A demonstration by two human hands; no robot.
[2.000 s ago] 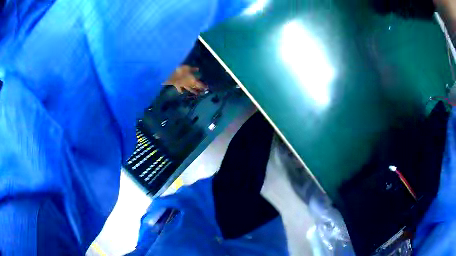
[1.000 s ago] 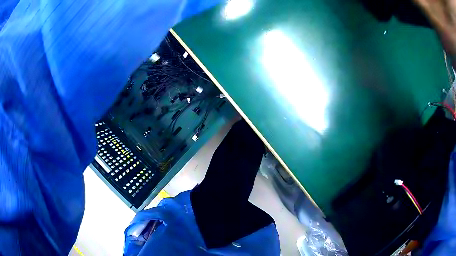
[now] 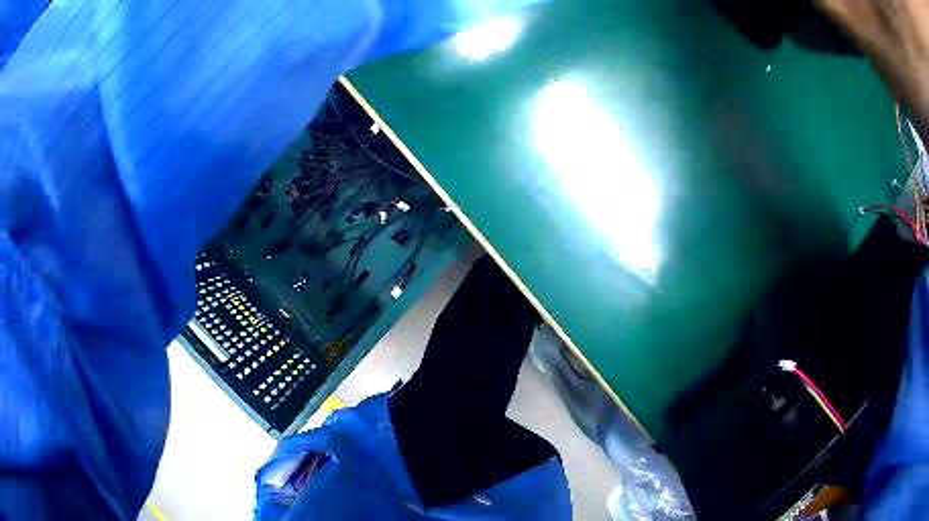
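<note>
A black unit lies on the green bench at the lower right, its outline dark and partly cut off. A lead with a small white plug and red and yellow wires lies across it. A dark green crate beside the bench holds black cables with small white plugs. A large blue sleeve fills the upper left and covers part of the crate. My left hand does not show. I cannot identify my right hand.
Blurred bare skin, owner unclear, is cut off at the upper right. Thin wires lie by the right edge. A crumpled clear bag hangs below the bench edge. A pad of small pale contacts sits in the crate. Blue and black clothing is below.
The hand seen in the crate two seconds ago is out of sight. The view has shifted, showing more of the crate and cables. More bare skin shows at the upper right.
</note>
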